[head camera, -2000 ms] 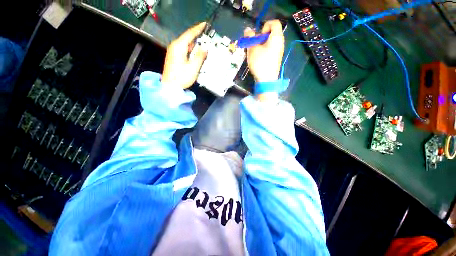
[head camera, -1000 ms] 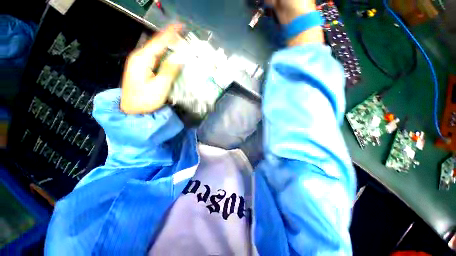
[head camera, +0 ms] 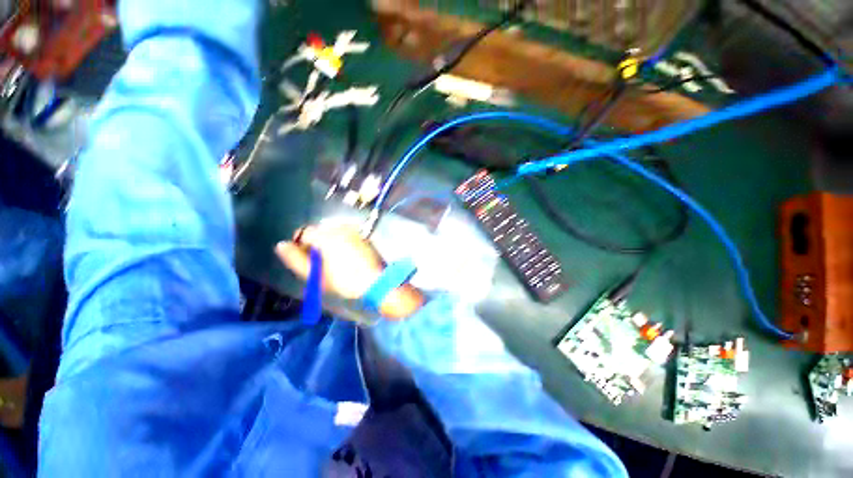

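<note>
My right hand point(head camera: 337, 261) is at the near bench edge, left of centre and somewhat blurred. A thick bright blue pen-like tool point(head camera: 314, 288) is held in it and points down towards my jacket. A light-blue wrist strap point(head camera: 390, 284) is around the right wrist. My left sleeve point(head camera: 150, 177) runs up the left side and out past the top edge; the left hand is not in view. Small connector blocks point(head camera: 359, 185) with thin leads are just beyond the right hand. Glare on the clear mat point(head camera: 458, 257) hides detail to its right.
A black remote control point(head camera: 513, 238) is right of centre. Circuit boards point(head camera: 613, 350) are along the right front, near the orange test box point(head camera: 816, 271). A blue cable point(head camera: 683, 201) arches across the bench to it. White connector pieces point(head camera: 327, 103) lie beyond my right hand, near a wooden stand point(head camera: 552, 79).
The view has swung. My left hand has left the picture at the top, and the board it held is not visible. My right hand is back near the bench edge, with the blue tool visible again.
</note>
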